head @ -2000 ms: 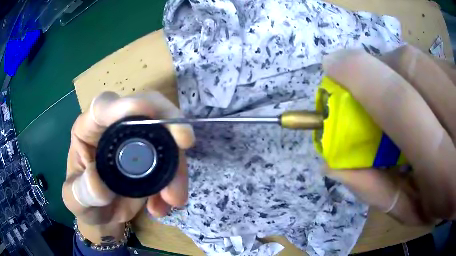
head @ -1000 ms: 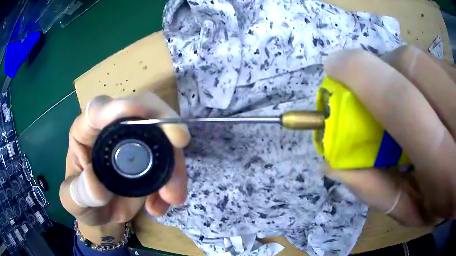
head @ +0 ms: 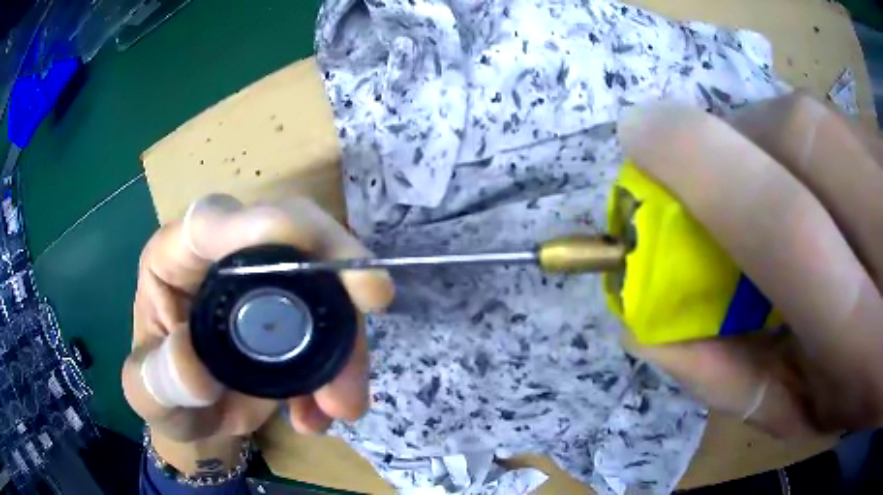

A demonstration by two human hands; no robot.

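My left hand, with pale finger cots, holds a round black part by its rim, face towards the camera. The part has a flat silver centre. My right hand, also with finger cots, is closed around the yellow handle with a blue band. A brass collar and a thin silver shaft point left from the handle. The shaft lies across the upper face of the black part, above the silver centre. Whether its tip touches the face cannot be told.
A crumpled white cloth with dark specks lies under the hands on a tan board. The green surface shows at left, with a blue object at upper left and clear plastic pieces along the left edge.
The black part and my left hand have moved slightly right and down. The shaft and handle have moved a little down, and the shaft now crosses the part nearer its silver centre.
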